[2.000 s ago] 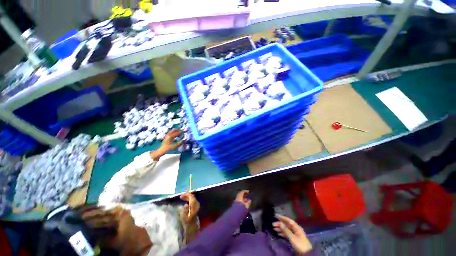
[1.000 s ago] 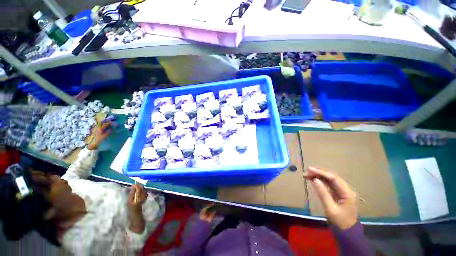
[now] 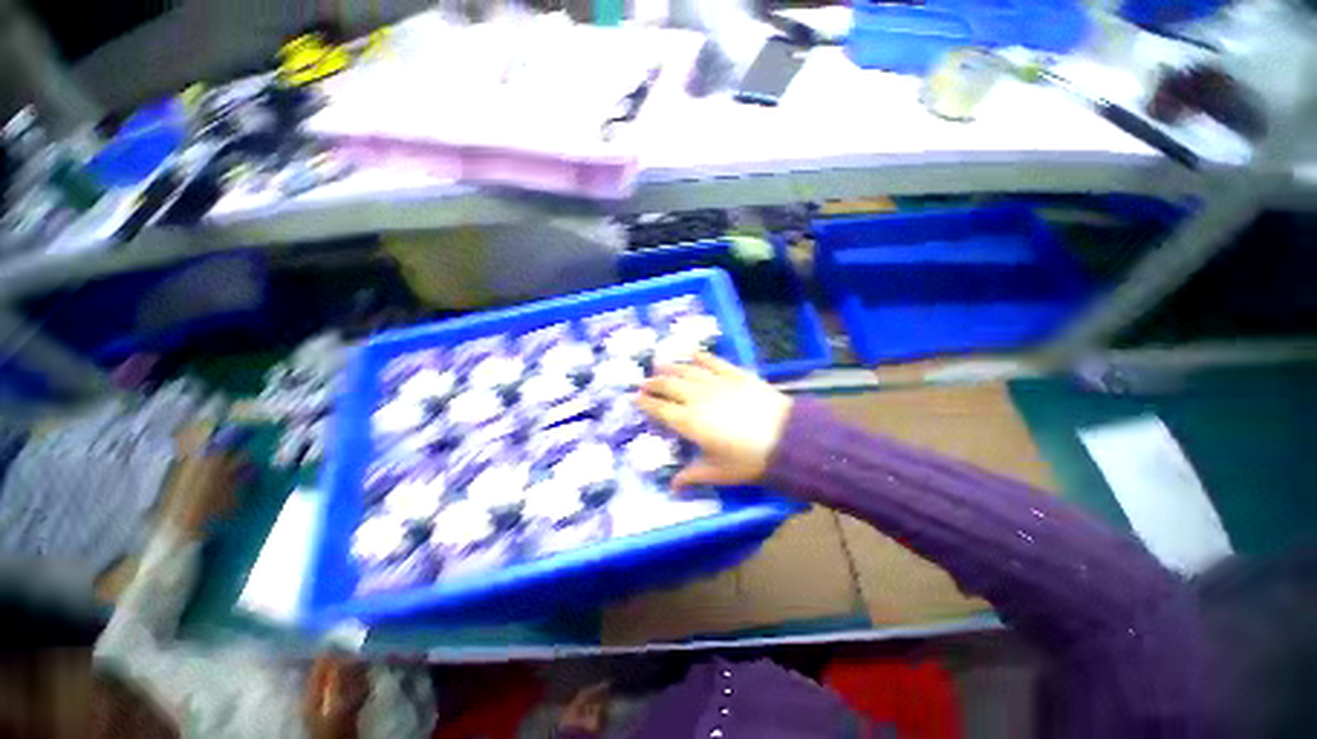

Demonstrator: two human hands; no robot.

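The blue stackable tray (image 3: pixel 329 491) tops a stack on the bench and holds rows of white-grey units (image 3: pixel 494 491) with purple-grey pieces under them. My right hand (image 3: pixel 722 422) is over the tray's right part, fingers at the units there. Blur and the hand's back hide whether it grips one. A pale flat area shows at the tray's lower right, below my hand. My left hand (image 3: pixel 584 709) is small and blurred at the bottom edge, near my body; its fingers are unclear.
A seated person in a white sleeve (image 3: pixel 152 635) is at left, hand near loose parts. Cardboard (image 3: pixel 924 563) and a white paper (image 3: pixel 1155 484) lie right of the tray. Blue bins (image 3: pixel 946 282) stand behind, below the white shelf (image 3: pixel 751 173). A red stool (image 3: pixel 896 696) shows below.
My right hand has moved left from above the cardboard onto the units in the tray. The view has shifted and blurred. My left hand stays low by my body.
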